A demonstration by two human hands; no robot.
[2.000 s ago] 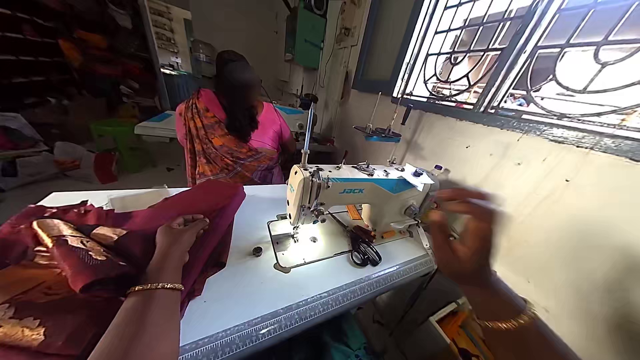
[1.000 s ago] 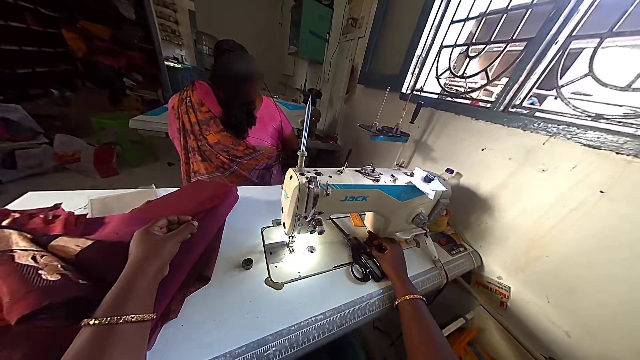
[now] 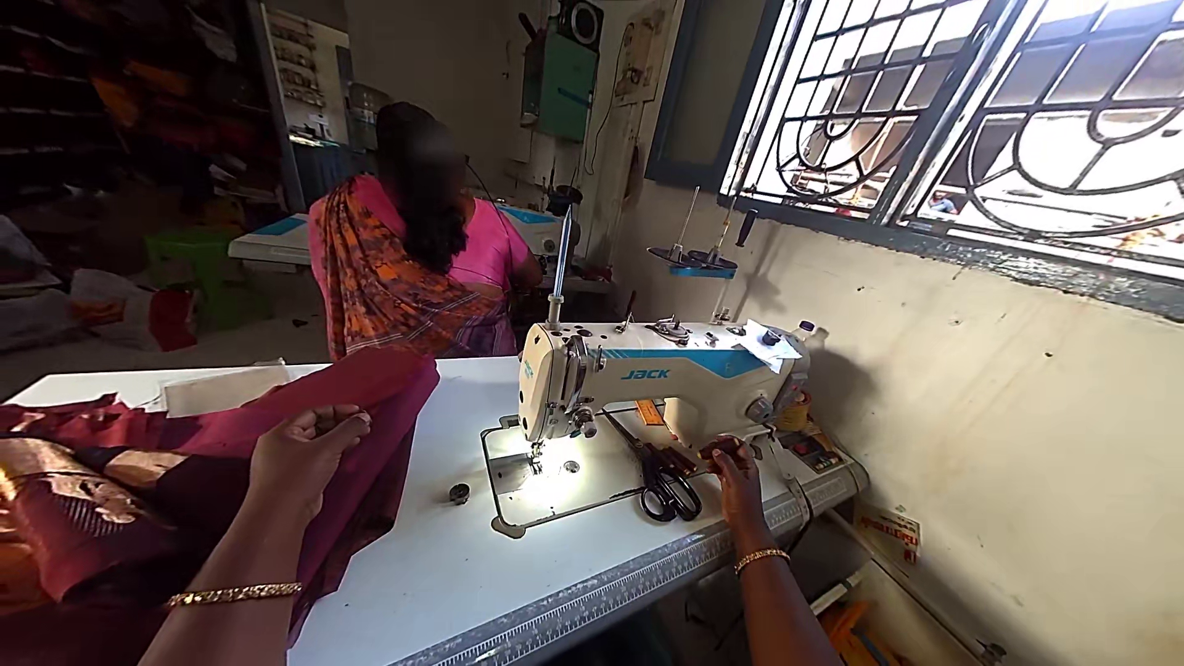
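My left hand (image 3: 310, 453) is over the maroon fabric (image 3: 370, 407) at the left of the table, its thumb and fingers pinched together; whether a bit of cloth is between them is not plain. My right hand (image 3: 735, 462) has its fingers curled at the base of the Jack sewing machine (image 3: 647, 370), on a small dark item too hidden to name. Black-handled scissors (image 3: 668, 490) lie just left of that hand, beside small dark red pieces (image 3: 682, 461). A round metal bobbin case (image 3: 459, 493) rests left of the lit needle plate (image 3: 546, 476).
A measuring tape strip (image 3: 592, 601) runs along the front edge of the white table (image 3: 416, 573). A seated person (image 3: 416, 250) has their back to me beyond it. A thread stand (image 3: 703, 264) rises behind the machine, near the wall and barred window. A small tray (image 3: 814, 450) sits at right.
My right hand has come down from the machine's right end to the scissors, then moved right, off them, to the machine's base. My left hand has stayed by the maroon fabric.
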